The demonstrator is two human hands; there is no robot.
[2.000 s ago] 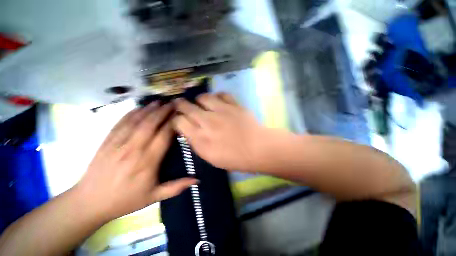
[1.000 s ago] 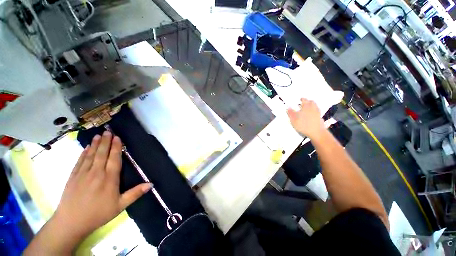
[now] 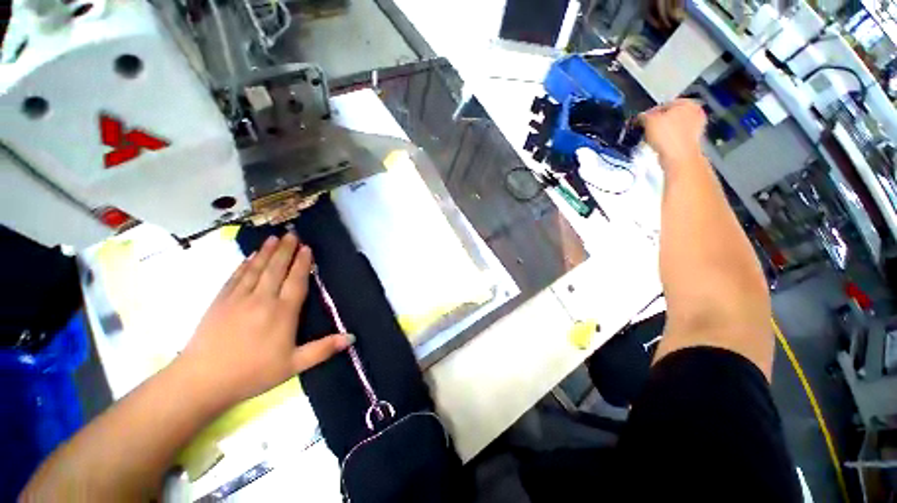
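A black fabric strap [image 3: 379, 319] lies under the brass-coloured clamp [image 3: 285, 205] of the white sewing machine head [image 3: 113, 128]. A silvery line [image 3: 339, 324] runs down the strap to a small shiny ring [image 3: 379, 415]. A black pouch piece [image 3: 398, 462] with a light-edged seam lies at the near end. My left hand [image 3: 251, 319] rests flat on the strap, fingers together near the clamp, thumb by the silvery line. My right hand [image 3: 676, 130] is at the upper right, beside the blue parts holder [image 3: 580, 108], its fingers curled. Whether it holds something cannot be told.
Small dark tabs [image 3: 538, 128] and a green-handled tool [image 3: 573, 199] lie by the holder. A dark glossy plate [image 3: 462, 177] lies right of the pale template [image 3: 418, 246]. Blue plastic [image 3: 39, 403] shows at left. A dark screen [image 3: 536, 20] stands at the back.
My right hand has left the strap and moved out to the right, then farther up to the blue holder. My left hand stays on the strap. The view has shifted, showing more of the machine head.
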